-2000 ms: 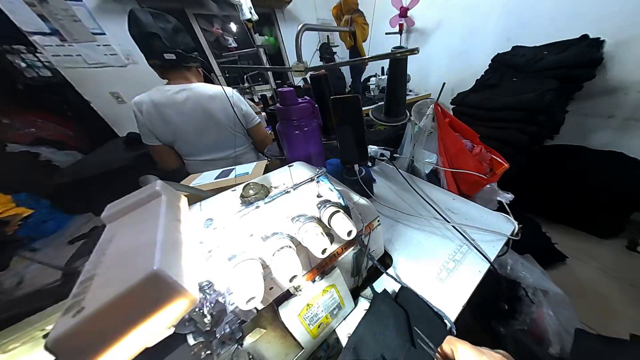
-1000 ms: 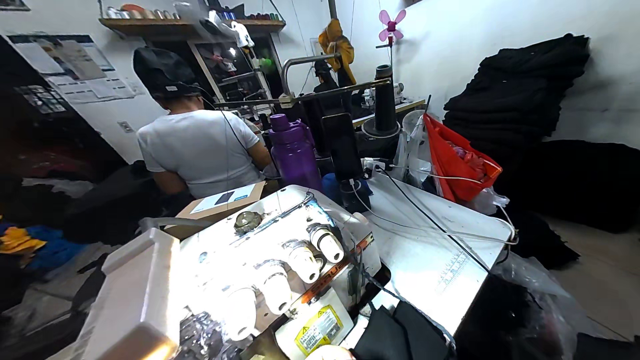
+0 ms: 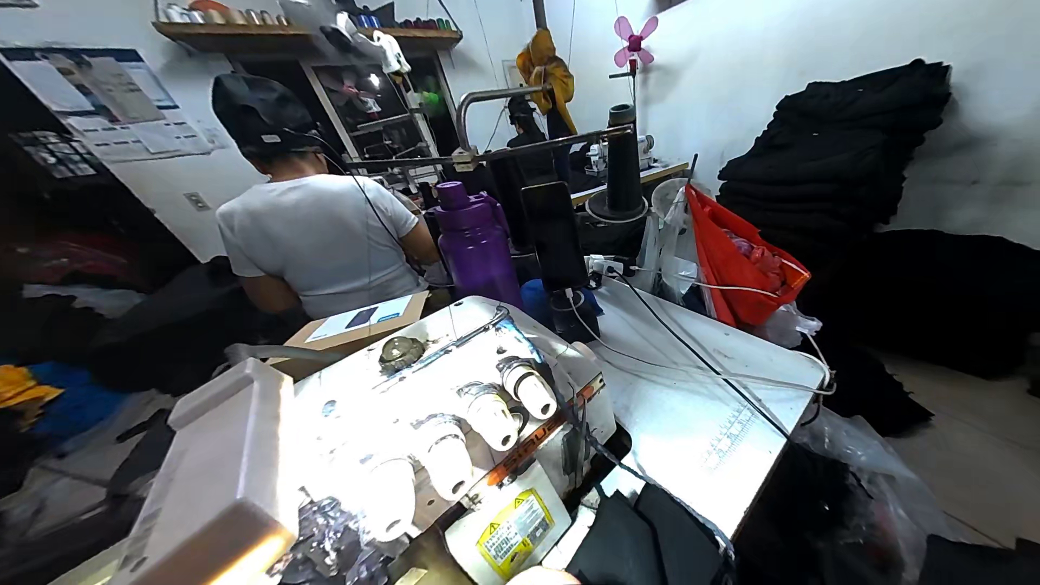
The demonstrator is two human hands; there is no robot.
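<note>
Only a sliver of what appears to be my left hand (image 3: 543,576) shows at the bottom edge, by the yellow warning label of an overlock sewing machine (image 3: 479,325). What its fingers do is hidden. Just right of it lies folded black fabric (image 3: 650,536), at the machine's front; contact between the two cannot be made out. My right hand is out of view. Several white tension dials (image 3: 487,416) line the brightly lit machine, with dark threads running down past its right side.
The white table (image 3: 691,390) carries cables and a phone (image 3: 554,236) on a stand. Behind the machine stand a purple bottle (image 3: 479,248) and a cardboard box (image 3: 410,313). A red bag (image 3: 735,260) hangs at the right, before stacked black fabric (image 3: 837,154). A person (image 3: 317,227) sits ahead, back turned.
A hand at the right of the black fabric two seconds ago is gone from there. A sliver of hand has come in at the fabric's left. The view has tilted up.
</note>
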